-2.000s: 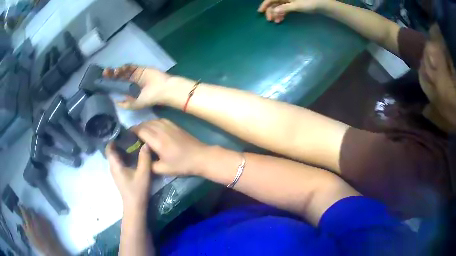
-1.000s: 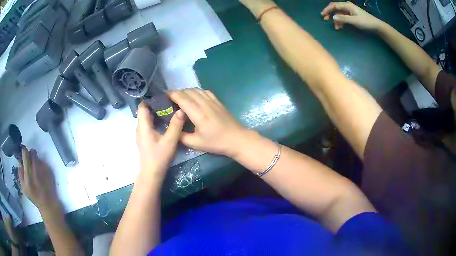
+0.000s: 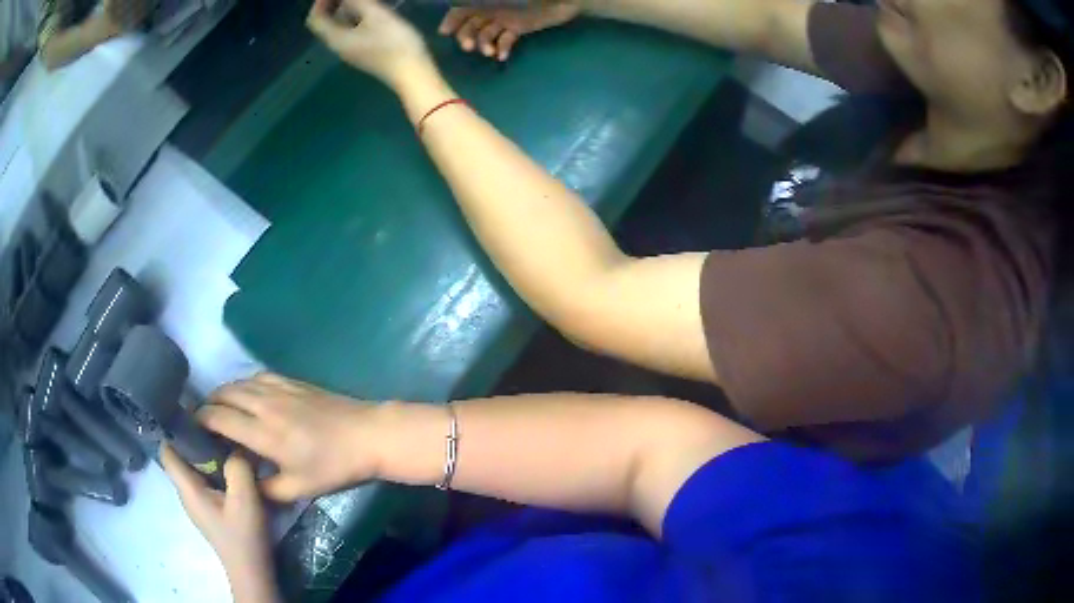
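Note:
A grey hair dryer (image 3: 148, 375) is held between my two hands at the lower left, its drum head towards the back and its handle in my fingers. A small yellow patch shows on the handle. My left hand (image 3: 221, 509) grips the handle from the near side, thumb up. My right hand (image 3: 289, 433), with a silver bracelet at the wrist, closes over the handle from the right. My fingertips hide much of the handle. The view is slightly blurred.
Several grey hair dryers (image 3: 78, 430) lie in a row on a white sheet (image 3: 194, 236) at the left. A white piece (image 3: 94, 210) stands behind them. A person in a brown shirt (image 3: 860, 318) sits at the right, arms over the green table (image 3: 353, 253). Another hand shows at the top left.
The view has swung right, so the units and my hands sit further left and lower. My hands still hold the same hair dryer. The neighbour's bent arm and head now show more.

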